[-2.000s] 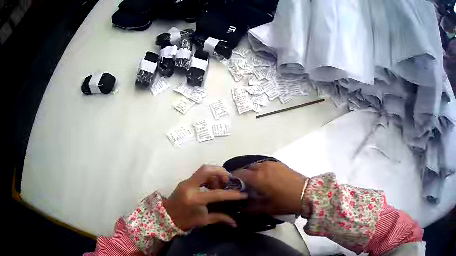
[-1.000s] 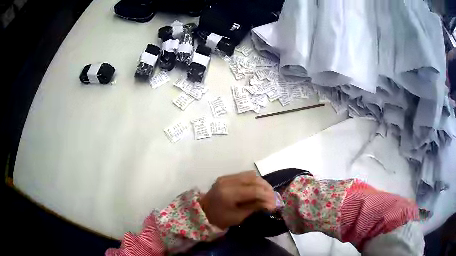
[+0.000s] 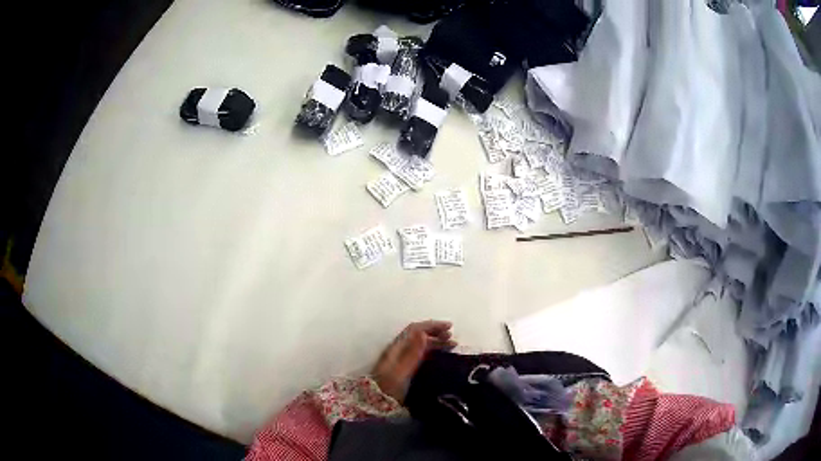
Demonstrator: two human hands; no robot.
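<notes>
A small black bag [image 3: 468,383] lies open at the bottom edge, with a silvery zip and a ring showing. My left hand [image 3: 407,358] holds the bag's left end, fingers behind its upper edge. Crumpled lilac-grey stuffing paper [image 3: 533,391] shows at the bag's opening. My right sleeve [image 3: 601,410] reaches the opening from the right. My right hand itself is hidden by the bag and paper.
Desiccant packets [image 3: 416,247] are scattered ahead, beside a thin dark rod [image 3: 576,235]. Banded strap rolls [image 3: 425,123] lie behind them, one apart at left [image 3: 218,108]. Black bags [image 3: 477,45] are at the back. Draped stuffing paper [image 3: 684,108] and a flat white sheet [image 3: 612,311] are at right.
My left hand has moved from beside my right wrist to the bag's left end. The bag's opening and lilac-grey paper have come into view. The table scene has shifted right in the picture.
</notes>
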